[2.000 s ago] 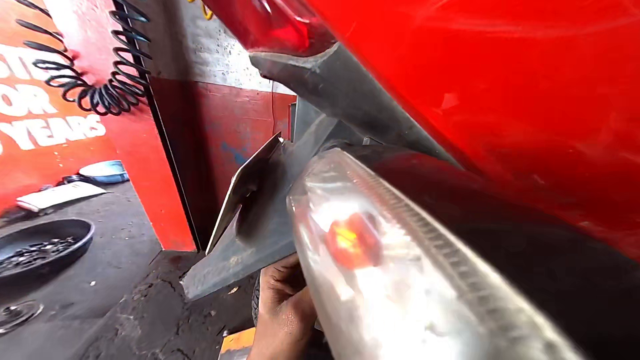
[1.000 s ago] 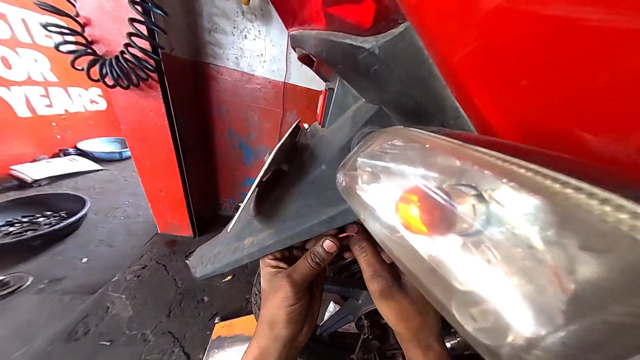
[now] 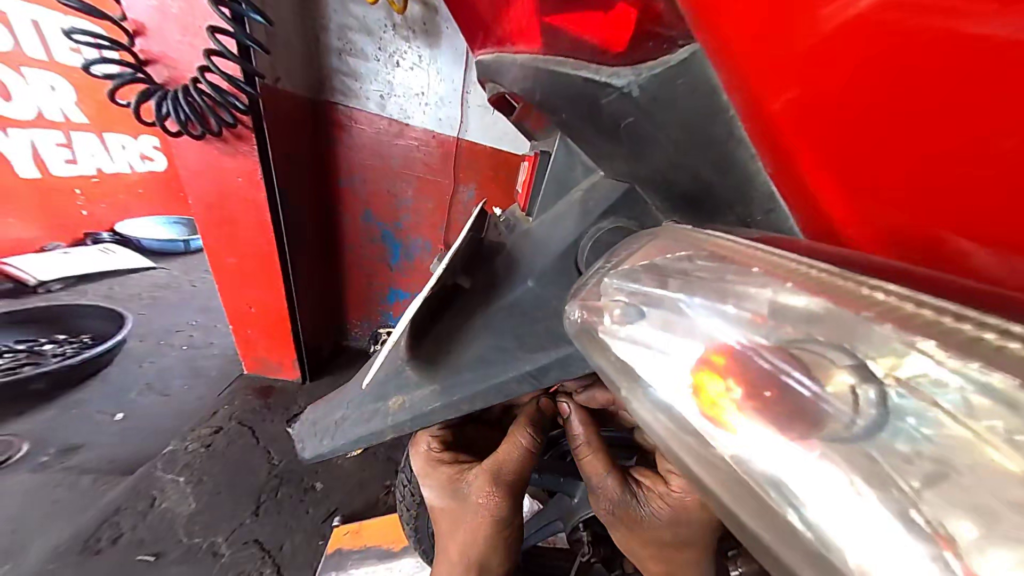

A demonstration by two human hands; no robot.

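Observation:
My left hand and my right hand meet below the lower edge of a scooter's or motorcycle's dark grey plastic rear fender. Their thumb tips nearly touch, pinching something small and reddish, possibly a wire end; the other fingers are partly hidden by the fender. A license plate, seen edge-on, is fixed to the fender. Right of my hands is a clear turn signal lens with an orange bulb glowing inside. Red body panels rise above, and a red reflector sits on the fender.
Behind my hands are a tyre and metal parts. An orange and white object lies on the floor. At left stand a red pillar, a coiled black hose, a black basin of small parts and a light-blue basin.
Two seconds ago only one hand showed below the fender; both show now, thumbs together. The signal lens glows in every frame. The view has shifted somewhat.

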